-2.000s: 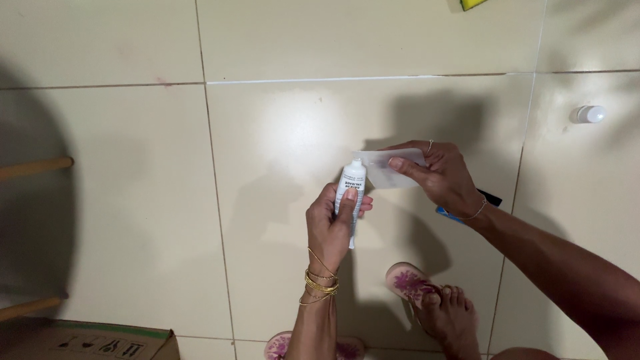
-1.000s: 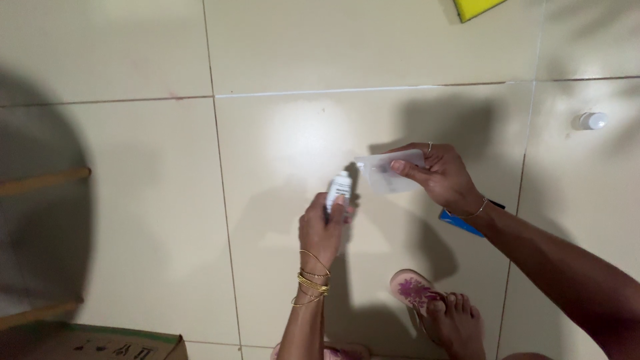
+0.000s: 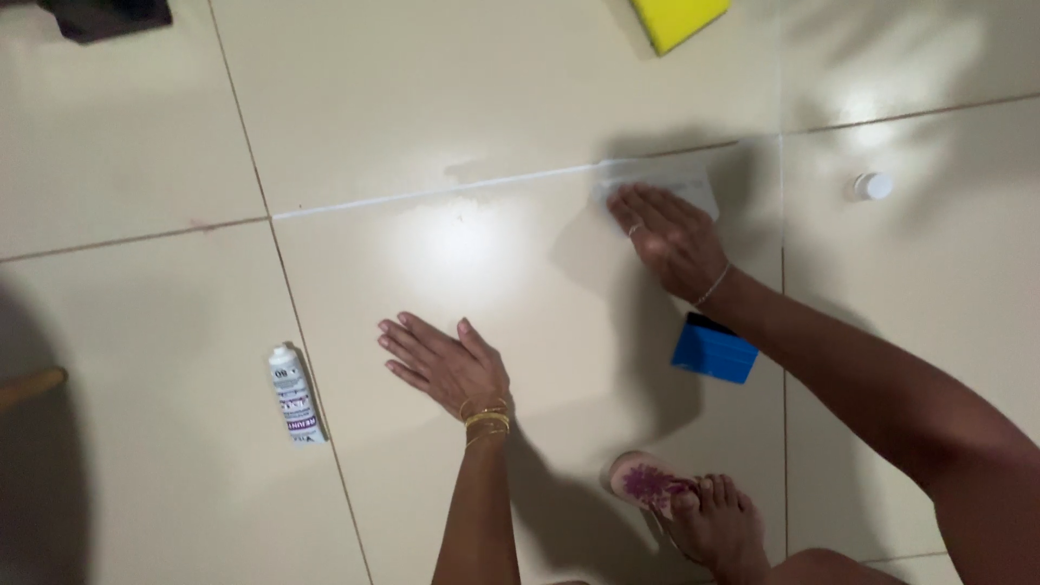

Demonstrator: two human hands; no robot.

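My left hand (image 3: 447,366), with gold bangles at the wrist, is spread above or on the tile floor and holds nothing. The tube of grout (image 3: 296,396) lies left of it, beside a dark tile joint. My right hand (image 3: 670,240) has its fingers on a thin, translucent white sheet (image 3: 686,191) at the horizontal joint; whether it grips or only presses the sheet cannot be told. White filler (image 3: 431,193) runs along that joint to the left of the sheet. Below my right wrist lies a blue plastic scraper (image 3: 715,349) with a black edge.
A white cap (image 3: 873,186) stands on the floor at the right. A yellow sponge (image 3: 678,20) is at the top, a dark object (image 3: 114,16) at the upper left. A wooden rod (image 3: 32,388) juts in from the left. My sandalled foot (image 3: 715,520) is at the bottom.
My left hand has let go of the tube, which now lies on the floor at the left. My right hand has brought the sheet from beside the tube's tip down to the joint.
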